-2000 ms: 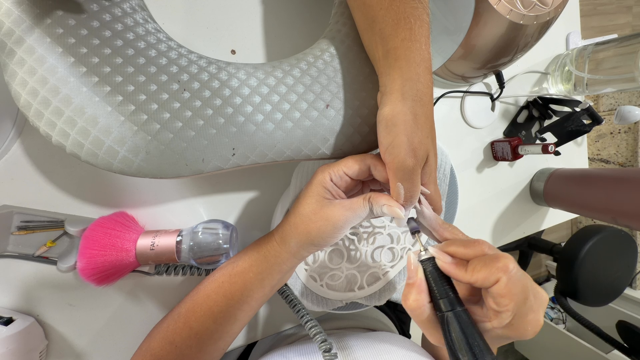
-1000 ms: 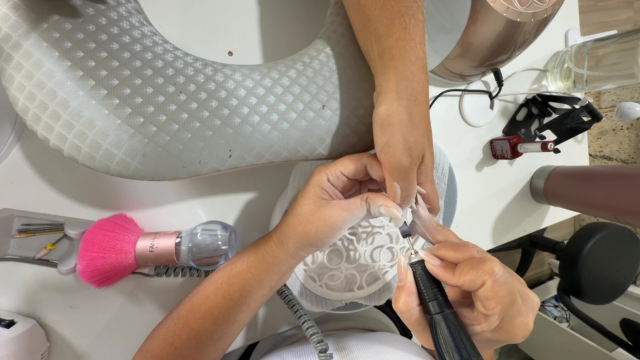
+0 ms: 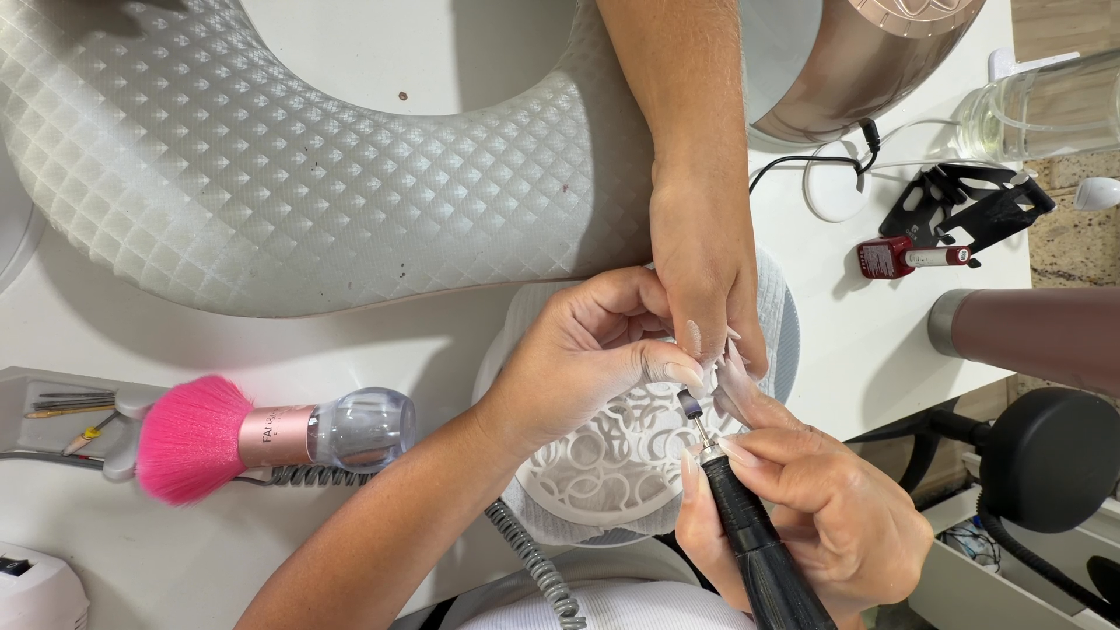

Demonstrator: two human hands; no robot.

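My left hand [image 3: 595, 350] pinches a fingertip of another person's hand [image 3: 700, 245], which reaches down from the top edge. In my right hand [image 3: 822, 507] is a black electric nail drill [image 3: 748, 534], its dark sanding bit [image 3: 689, 403] just below the held fingertips; whether it touches a nail cannot be told. Some of my right fingers rest against the other person's fingers. Beneath the hands lies a round dust collector with a white ring-patterned grille [image 3: 595, 472], wrapped in whitish cloth. White dust coats the fingers.
A quilted grey armrest [image 3: 350, 201] curves across the upper left. A pink brush [image 3: 197, 440] lies beside a tray of nail bits [image 3: 52, 437] and a coiled cord [image 3: 538, 560]. At right are a rose-gold lamp [image 3: 857, 70], dark red nail polish [image 3: 885, 258], a black stand [image 3: 971, 206] and a pink bottle [image 3: 1041, 337].
The drill bit and my right hand have shifted slightly, and the bit shows more plainly below the fingertips. My left hand keeps its hold on the other person's finger.
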